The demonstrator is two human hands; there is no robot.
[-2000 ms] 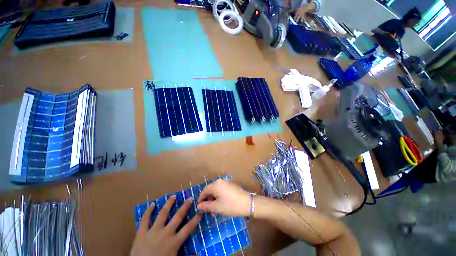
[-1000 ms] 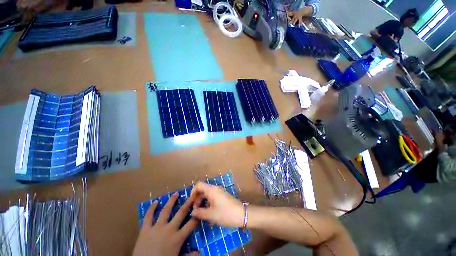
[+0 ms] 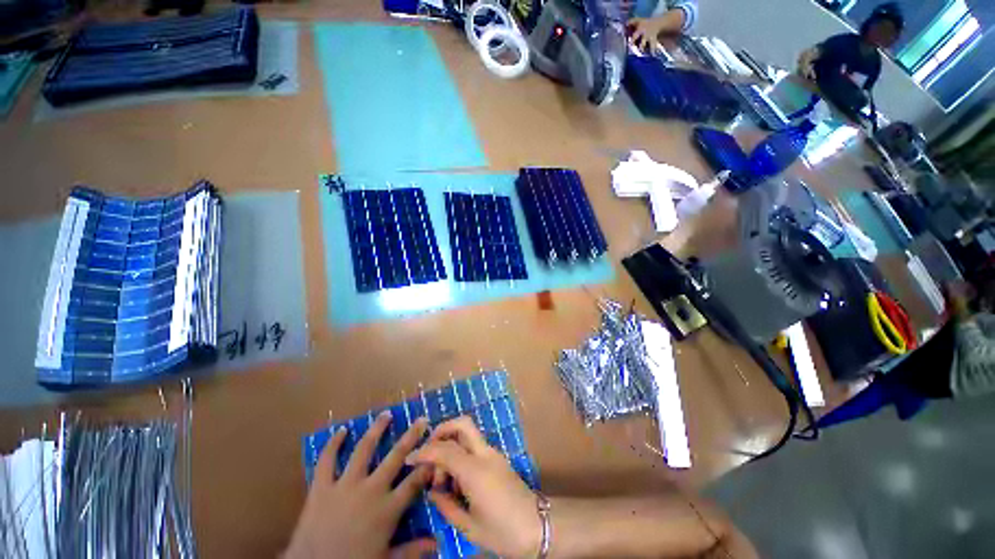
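Observation:
Blue solar cells [image 3: 496, 406] with thin light lines lie on the brown table at the bottom centre. My left hand [image 3: 366, 491] lies on them with its fingers spread. My right hand [image 3: 480, 486], with a bracelet at the wrist, is beside it over the cells. Its thumb and fingertips are close together near my left fingers; whether they pinch a ribbon cannot be seen. Thin ribbon ends stick out past the cells' far edge. Both hands hide the middle of the cells.
Silver ribbon heap [image 3: 606, 366] and white strip [image 3: 668, 399] lie right of the cells. Long ribbons [image 3: 120, 491] are lower left, below a curved cell stack [image 3: 126, 286]. Dark cell groups [image 3: 393, 240] lie ahead. A black iron stand [image 3: 660, 286] and grey machine [image 3: 769, 273] stand right. People are at the far right.
My right hand has moved down the cells, towards me, and its fingers have shifted lower. My left hand stays spread on the cells, slightly shifted.

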